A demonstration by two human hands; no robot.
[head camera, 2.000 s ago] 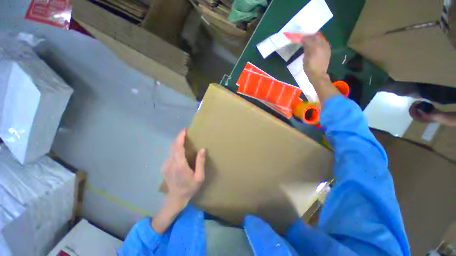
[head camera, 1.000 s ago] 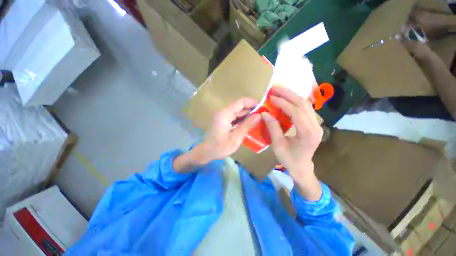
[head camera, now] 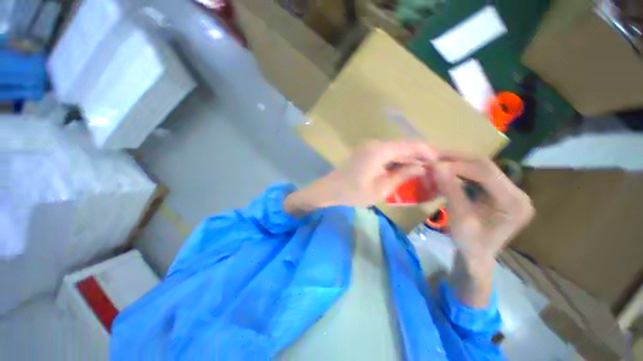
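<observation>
My left hand [head camera: 377, 173] and my right hand [head camera: 483, 197] meet in front of my chest, fingertips close together, both blurred. Between them is a small bright red-orange label piece [head camera: 411, 190]; my left fingers are closed on it, and my right fingertips touch its right side. A brown carton [head camera: 395, 99] lies behind and below the hands, its near part hidden by them. White paper sheets [head camera: 469, 34] lie on the green table beyond the carton. An orange ring-shaped part [head camera: 506, 108] is at the carton's right corner, and another orange ring [head camera: 437, 218] shows below the hands.
A large brown carton [head camera: 589, 60] stands at the table's [head camera: 451, 14] far right. Another big brown carton [head camera: 592, 225] is at right. White-wrapped stacks [head camera: 63, 211] and a white box with a red stripe [head camera: 113, 285] are at left on the grey floor. Scrap cardboard [head camera: 282, 53] lies at the top.
The view has shifted left. The larger red-orange sheet that both hands held is no longer seen whole; a smaller piece shows between the fingers. The white papers now lie apart on the table.
</observation>
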